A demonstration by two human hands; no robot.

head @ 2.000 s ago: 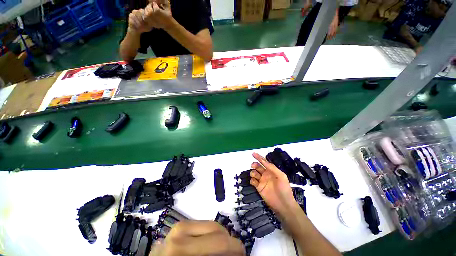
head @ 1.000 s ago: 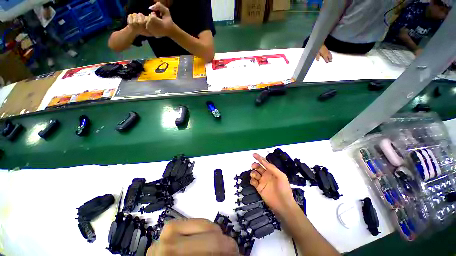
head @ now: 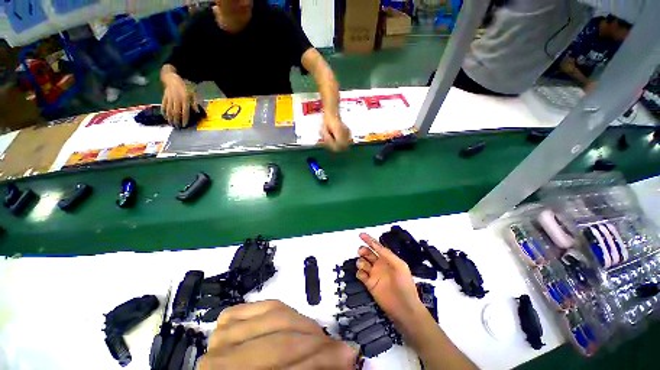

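Observation:
My left hand (head: 275, 336) is large and close to the camera at the bottom centre, fingers curled; whether it holds anything is hidden. My right hand (head: 391, 284) is over the black housing covers, index finger extended and the others partly bent, with nothing visible in it. Rows of narrow black housing covers (head: 367, 321) lie beside and below it on the white bench. More covers (head: 253, 264) lie left of centre and at the lower left (head: 174, 347). A single long black piece (head: 312, 280) lies between the groups.
The green belt (head: 217, 224) carries black units and a blue-showing unit (head: 317, 170). A grey post (head: 506, 188) slants at right beside a clear blister tray (head: 579, 253). A white ring (head: 497, 320), a black part (head: 530, 321) and curved black parts (head: 130, 312) lie on the bench. People are opposite.
The units on the belt have moved right. The person opposite has lowered both hands, one onto the black heap, one towards the belt. My right hand keeps its pose; the view has shifted slightly.

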